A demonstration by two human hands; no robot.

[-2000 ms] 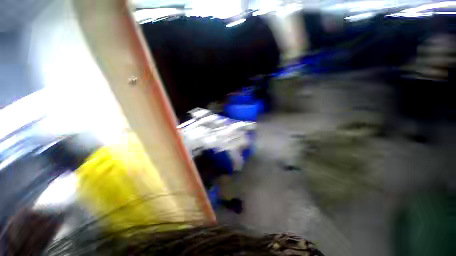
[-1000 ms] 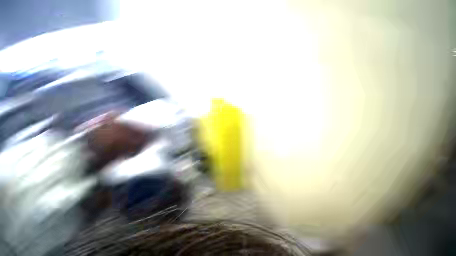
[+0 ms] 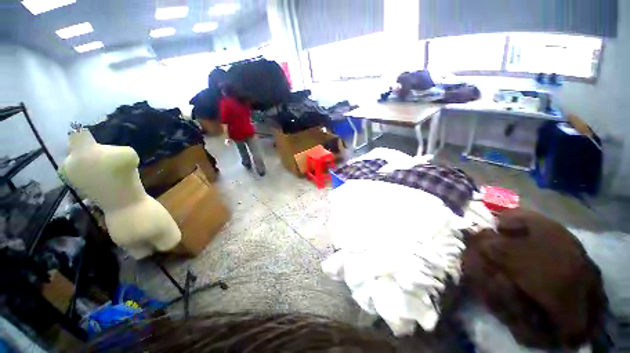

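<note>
Neither of my hands is in view. Nearest in front of me is a large heap of white garments (image 3: 397, 231), its folded edges hanging down in layers. Dark checked cloth (image 3: 435, 180) lies across its top. A brown garment heap (image 3: 535, 276) sits right beside it at the lower right, with some white cloth under it. My own hair covers the bottom edge.
A cream dress form (image 3: 114, 186) stands left on a dark stand, near cardboard cartons (image 3: 193, 210) and a black rack (image 3: 41, 138). A person in red (image 3: 237, 117) is farther back among dark heaps. A red stool (image 3: 319, 167), white tables (image 3: 397, 112) and a sewing machine (image 3: 521, 100) stand beyond.
The view has swung from a blurred doorway, past a pale surface and yellow object, to a room with garment heaps. No hand shows clearly in any frame.
</note>
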